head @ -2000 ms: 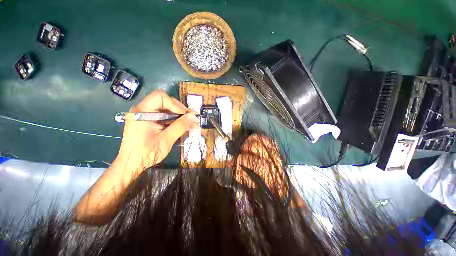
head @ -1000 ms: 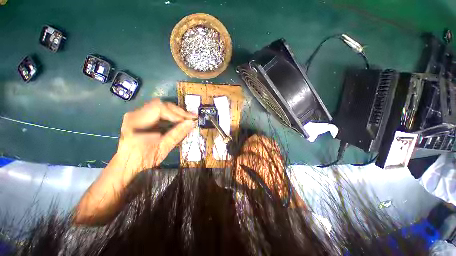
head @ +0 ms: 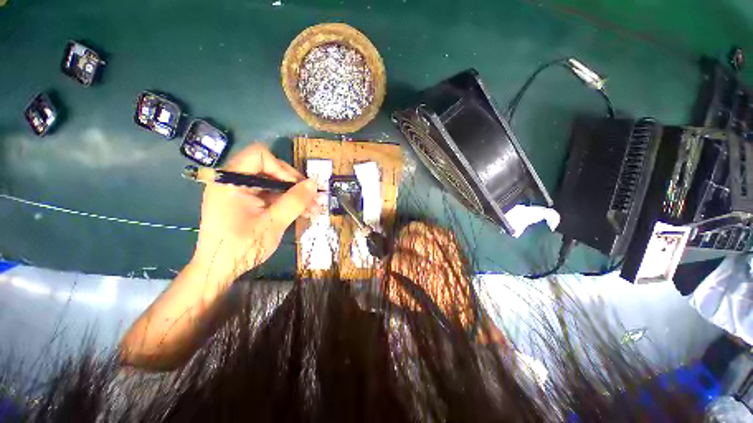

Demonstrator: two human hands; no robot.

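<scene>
A small black electronic unit sits on a tan block between two white strips. My left hand holds a dark pen-shaped tool with a pale rear end, its front end at the unit's left side. A thin pale wire runs from the left edge to my left hand. My right hand, partly hidden by hanging hair, holds a soldering iron, its tip at the unit.
A round tan bowl of silvery shavings stands behind the block. Several black units lie at the upper left. A black fan, white tissue and black ridged box stand to the right.
The pen-shaped tool in my left hand has turned; its dark barrel and rear end now show. The iron's tip has shifted slightly on the unit.
</scene>
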